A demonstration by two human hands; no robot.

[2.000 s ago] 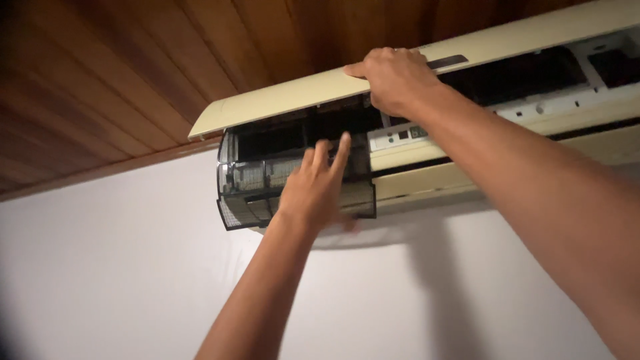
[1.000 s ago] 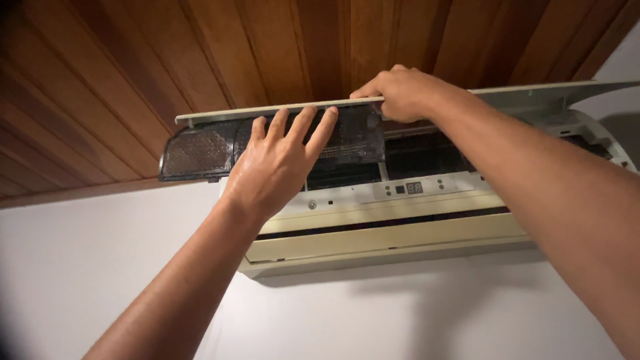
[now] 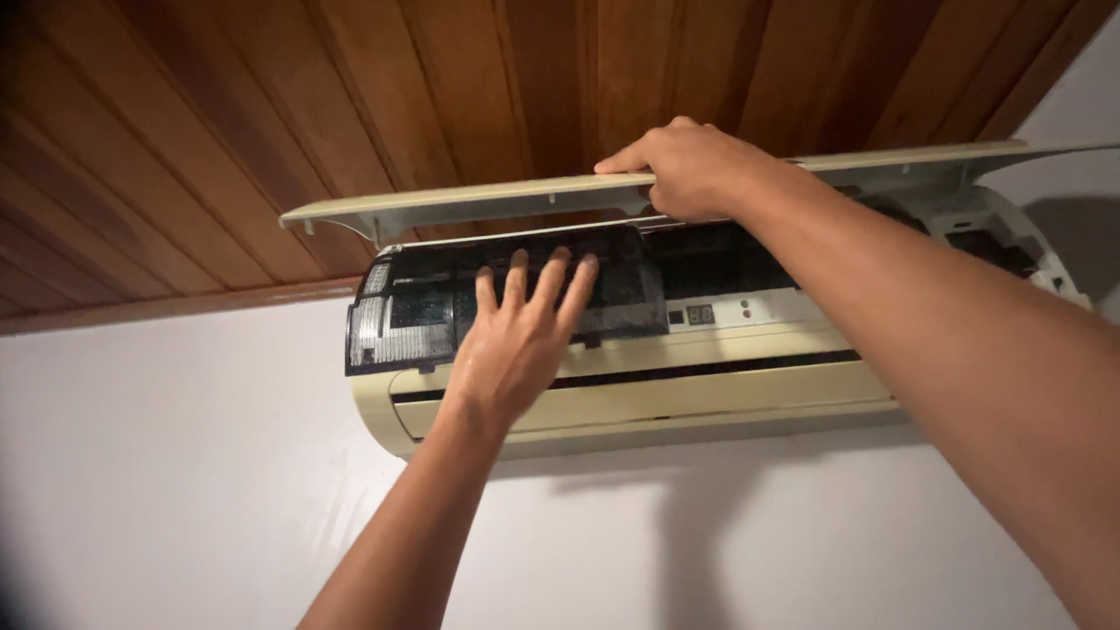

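Observation:
A cream wall-mounted air conditioner indoor unit (image 3: 735,394) has its front panel (image 3: 464,197) raised. My right hand (image 3: 700,166) grips the panel's edge near its middle, thumb side on top. A dark mesh air filter (image 3: 411,324) lies over the left part of the unit's front. My left hand (image 3: 525,324) rests flat against this filter with fingers spread, pointing up. Beside the filter, a small digit display (image 3: 700,315) shows on the cream strip. The inside of the unit right of the filter is dark and partly hidden by my right forearm.
A wooden plank ceiling (image 3: 455,96) lies close above the raised panel. The white wall (image 3: 175,455) runs below and left of the unit, with a shadow of an arm on it. A wooden trim strip (image 3: 175,306) borders the ceiling.
The filter, which stuck out past the unit's left end a second ago, now lies along its front. My left hand stays on it; my right hand still holds the panel.

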